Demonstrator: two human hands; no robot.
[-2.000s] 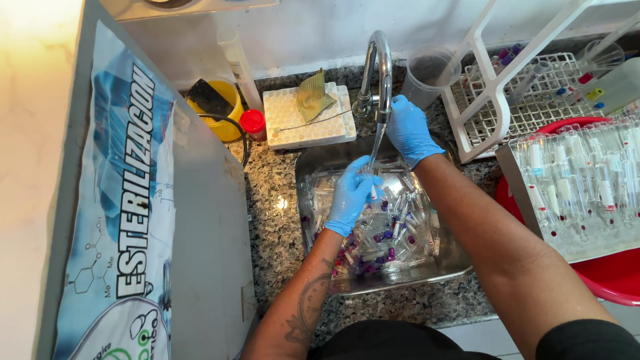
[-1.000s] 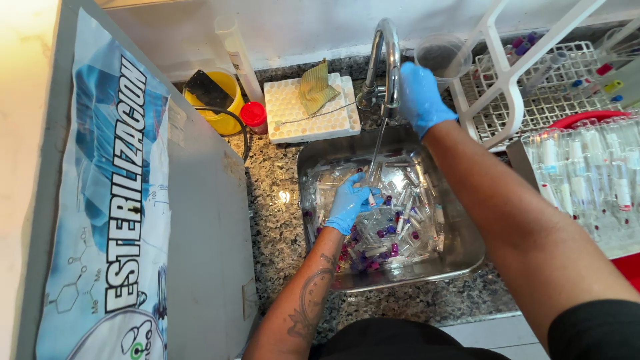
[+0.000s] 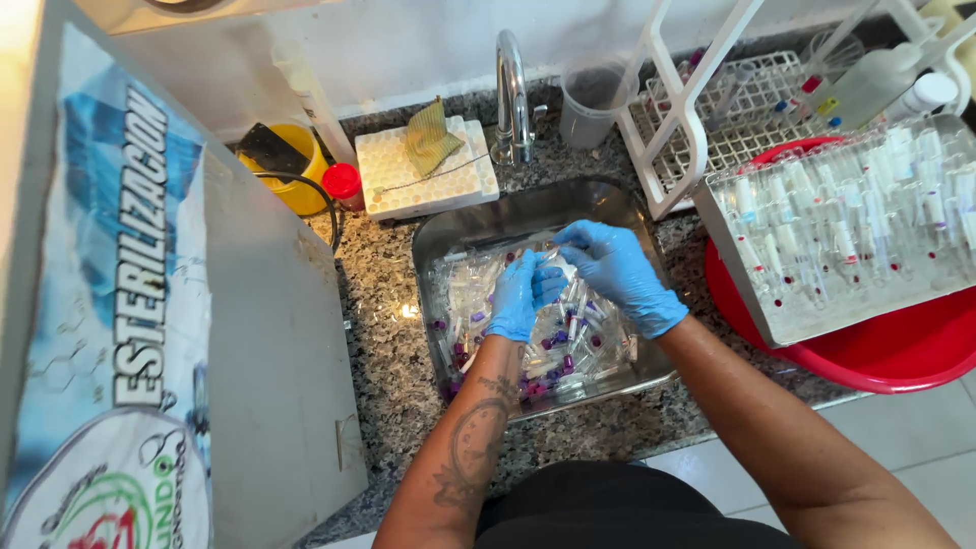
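My left hand (image 3: 526, 293), in a blue glove, is over the steel sink (image 3: 648, 374), its fingers curled around a small clear tube. My right hand (image 3: 618, 274), also gloved in blue, is beside it with thumb and fingers brought together near the tube's end; whether it grips the tube is not plain. Beneath both hands lie many clear sample tubes (image 3: 587, 320) and loose purple caps (image 3: 563, 335) in the sink. Behind them rises a chrome faucet (image 3: 512, 99), with no stream of water visible.
At right, a metal tray (image 3: 877, 297) of tubes rests over a red basin (image 3: 862, 366). Behind it stands a white wire rack (image 3: 709, 145). A clear plastic cup (image 3: 591, 114), white foam rack (image 3: 427, 194), red-lidded jar (image 3: 342, 183) and yellow container (image 3: 305, 168) line the back. A grey cabinet (image 3: 274, 366) bounds the left.
My right hand has come down from the faucet to beside my left hand. The water stream seen earlier no longer shows.
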